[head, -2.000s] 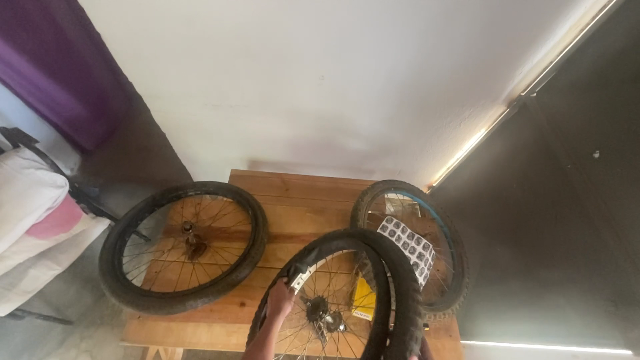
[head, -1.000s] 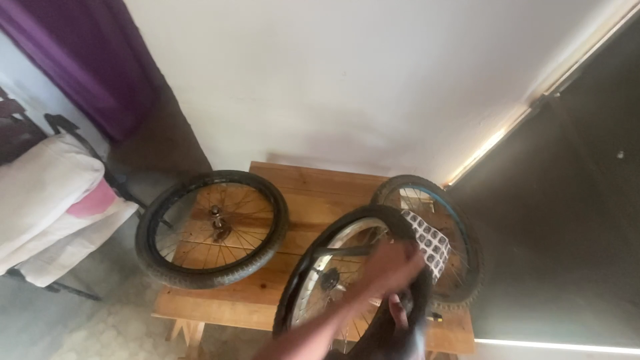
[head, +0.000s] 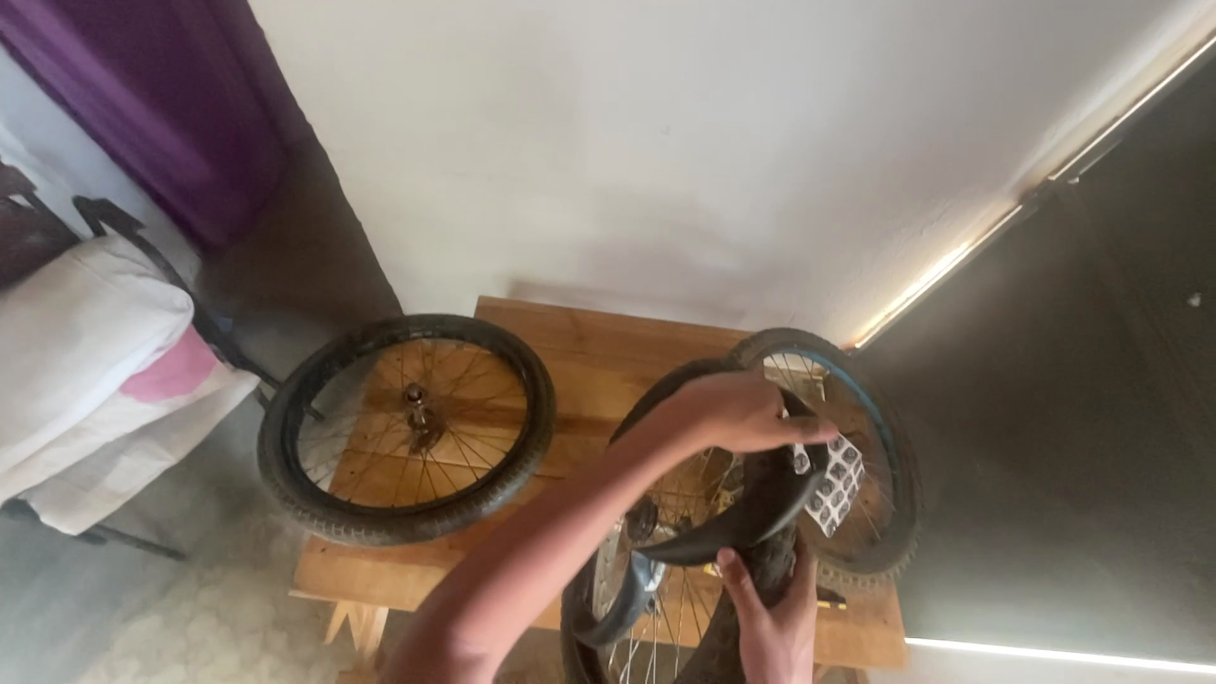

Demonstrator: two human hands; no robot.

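My left hand [head: 750, 413] reaches across from the lower left and grips a black inner tube [head: 755, 518] near the upper right of a bicycle wheel. The tube bows out over the spokes, and another stretch of it [head: 622, 608] shows lower on the wheel. My right hand [head: 779, 608] holds the knobby tire [head: 717, 646] of that wheel, thumb on the left side. The wheel stands tilted, its lower part outside the view. Beyond my hands, a blister-like sheet of dark round pieces [head: 838, 486] lies over a wheel with a blue rim [head: 879, 418].
Another bicycle wheel [head: 527, 475] lies at the left of the wooden table [head: 608, 332], overhanging its edge. A black and yellow object [head: 829, 600] sits near the right edge. A chair with pale cloth [head: 85, 313] stands left; a white wall [head: 665, 171] rises behind.
My left hand has moved from the wheel's left side, across to its upper right. A long stretch of inner tube now bows out from the wheel.
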